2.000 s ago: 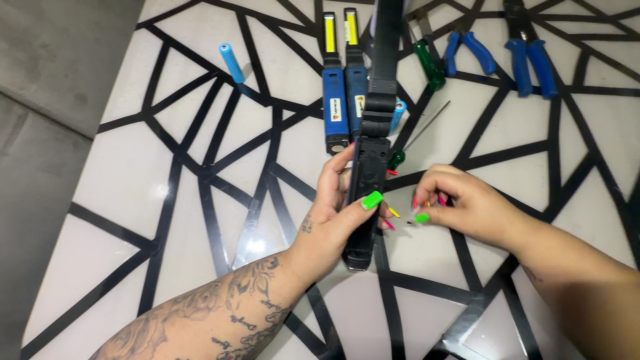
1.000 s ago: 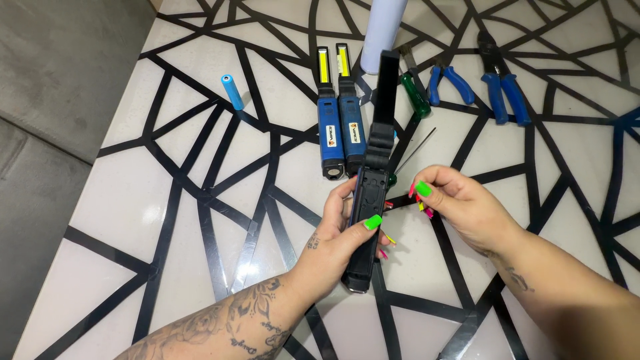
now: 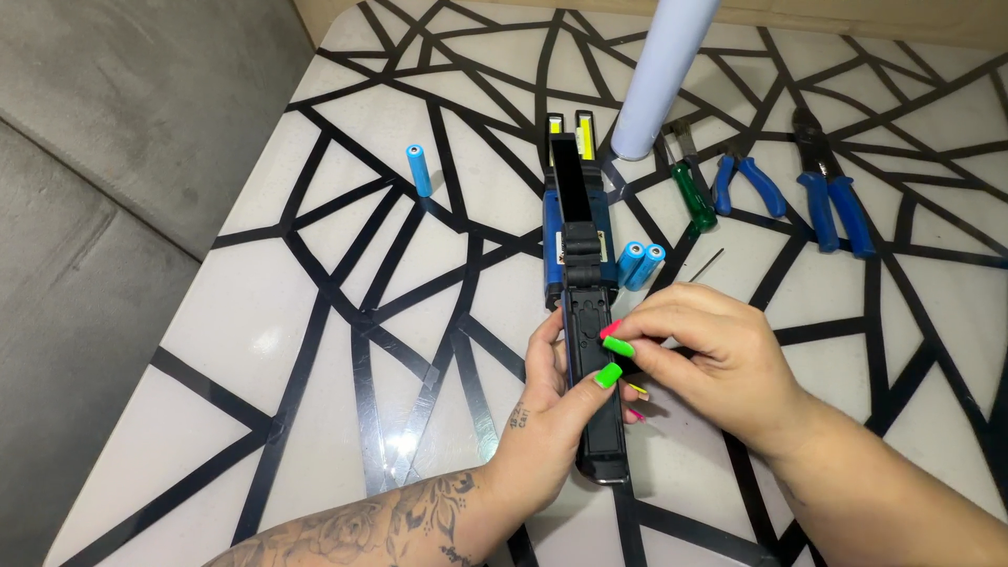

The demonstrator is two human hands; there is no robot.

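Note:
My left hand [image 3: 563, 402] grips the lower body of a black folding work light [image 3: 596, 425], its hinged arm pointing away from me. My right hand [image 3: 701, 346] has thumb and forefinger pinched together at the light's back, by the screw holes; whether something small is between them cannot be made out. Just beyond lie two blue work lights [image 3: 554, 213] with yellow strips, partly hidden by the black one. Two light-blue cylindrical battery cells [image 3: 646, 268] rest right of them. A thin metal shaft [image 3: 706, 265] shows beyond my right hand, its other end hidden.
Another light-blue cell [image 3: 419, 171] is at the left. A pale cylinder [image 3: 665, 75] stands at the back. To the right are a green-handled screwdriver [image 3: 693, 197], blue-handled pliers [image 3: 752, 185] and larger blue-handled pliers [image 3: 835, 205]. The taped table [image 3: 315, 197] has its edge at left.
My right hand has moved left onto the back of the black light; one second ago it was apart from it. The view has shifted, and the two cells by the blue lights are now plainly seen.

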